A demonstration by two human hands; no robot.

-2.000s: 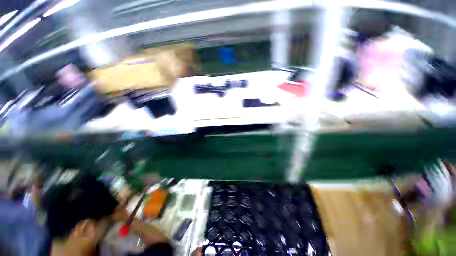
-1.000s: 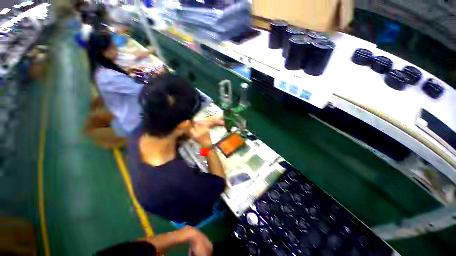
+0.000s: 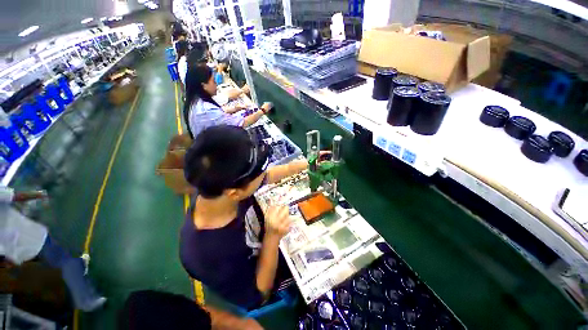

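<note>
The large black blister tray (image 3: 380, 300) lies at the bottom, cut off by the lower edge, with glossy round black parts in rows. A bright round reflection or pale part shows near its left side. A black sleeve (image 3: 164, 310) and a bare forearm (image 3: 229, 320), seemingly my left arm, show at the bottom edge, left of the tray. The hand on this arm is cut off. My right hand is not in the picture.
A seated person (image 3: 222, 225) works left at a green hand press (image 3: 324, 171) with an orange-brown block (image 3: 315, 207). Black cylinders (image 3: 430, 113), short black units (image 3: 536, 147) and an open carton (image 3: 416, 55) stand on the white shelf (image 3: 477, 138). A conveyor belt (image 3: 412, 216) runs between.
The view has swung left from the shelf and tray, showing more of the line and aisle. The hand seen at the bottom one second ago has dropped out of view. The neighbour's near hand is raised.
</note>
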